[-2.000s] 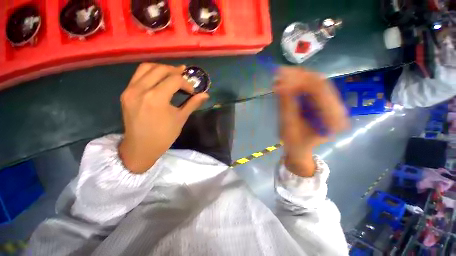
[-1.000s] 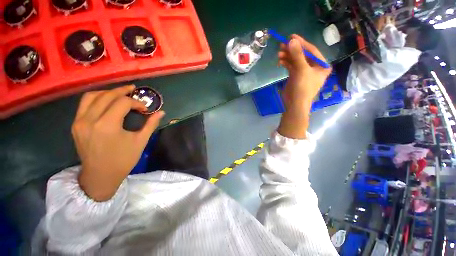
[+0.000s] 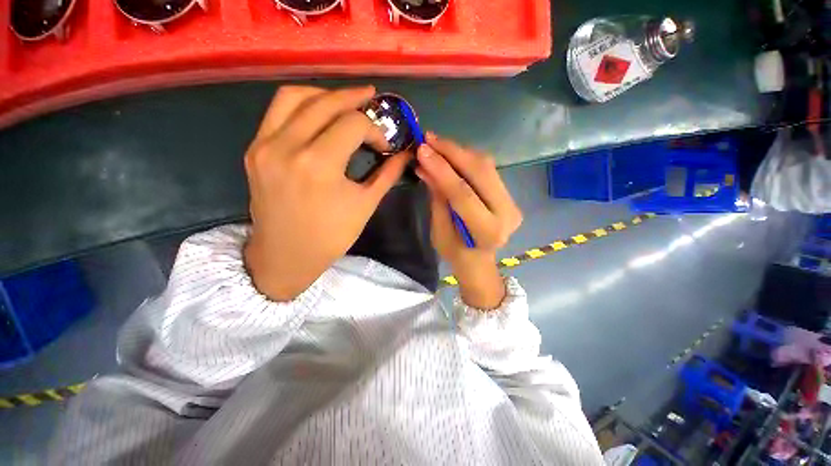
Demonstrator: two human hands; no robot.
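My left hand (image 3: pixel 310 182) is bare and holds a round electronic unit (image 3: pixel 390 126), a dark shiny disc with a thin rim, between thumb and fingertips above the bench's near edge. My right hand (image 3: pixel 471 205) is bare and holds a slim blue rod (image 3: pixel 460 226) like a pen. The rod's upper end lies over the right side of the unit's face, and the two hands are close together. A red-orange foam tray (image 3: pixel 437 61) at the far left holds several dark round units (image 3: pixel 155 7) in square pockets.
A clear bottle (image 3: pixel 609 62) with a metallic neck and red diamond label lies to the right of the tray on the dark green bench mat (image 3: pixel 118 173). A small white cap (image 3: pixel 768 72) is beyond it. Blue bins (image 3: pixel 606 173) and yellow-black tape (image 3: pixel 574 242) are on the floor below.
My right hand has come from beside the bottle to the unit, bringing the blue rod onto it. My left hand still holds the unit. The camera view has shifted.
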